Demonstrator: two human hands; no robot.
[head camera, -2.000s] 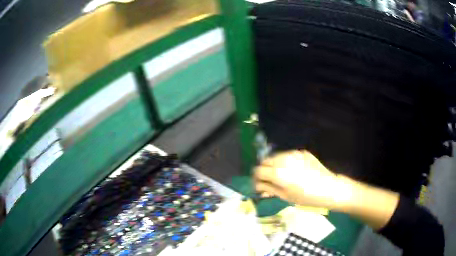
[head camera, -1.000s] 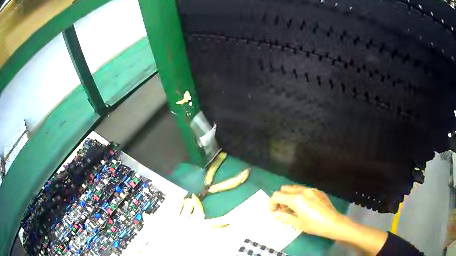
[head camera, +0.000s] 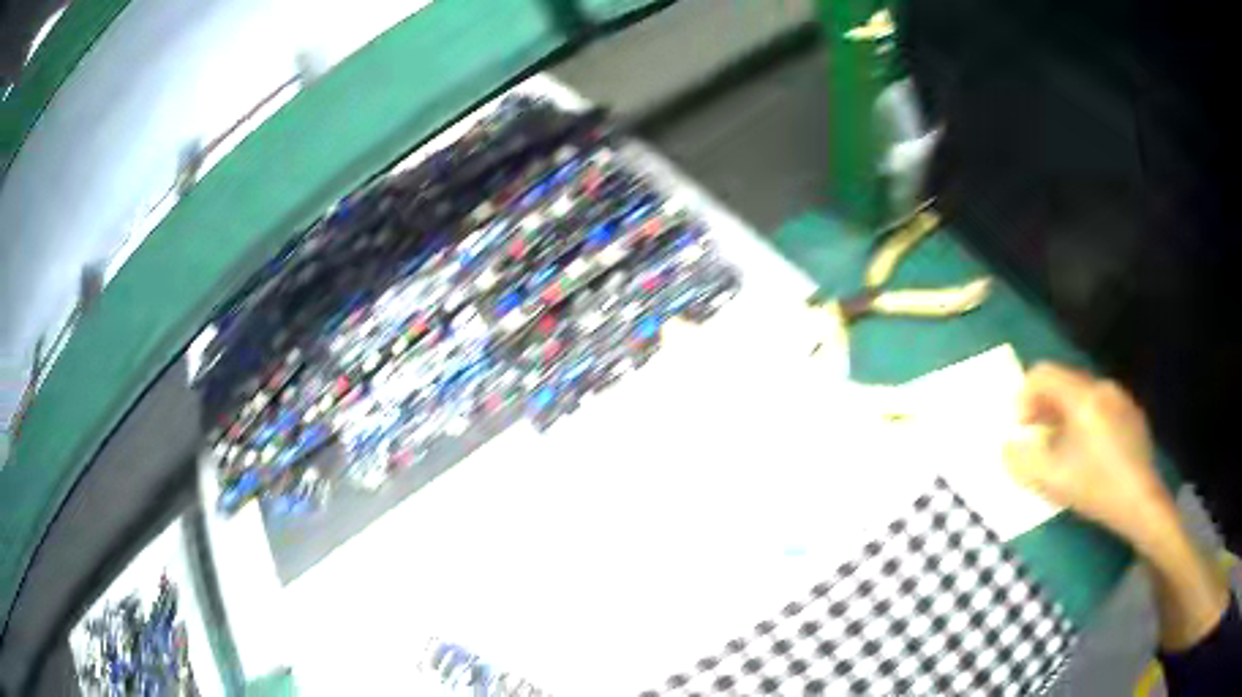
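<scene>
My right hand (head camera: 1087, 447) is at the right, fingers curled, over a white paper sheet (head camera: 960, 395). It is blurred, and I cannot tell if it holds anything. My left hand is not in view. The main tray (head camera: 266, 561) holds dense rows of small circuit boards (head camera: 545, 306) dotted blue, red and white. A bright white work sheet (head camera: 586, 531) covers its near side. A blurred bluish-white piece, perhaps a circuit board (head camera: 470, 670), lies at the bottom edge.
Hand cutters with yellowish handles (head camera: 926, 297) lie on the green mat (head camera: 892, 351). A checked cloth (head camera: 892, 599) is at bottom right. A side tray (head camera: 93, 626) with jumbled boards is lower left. A green post (head camera: 853, 123) stands beside a dark panel.
The view has swung left and down, so the main tray sits higher and more central and the side tray has come in. My right hand is still over the paper, fingers curled.
</scene>
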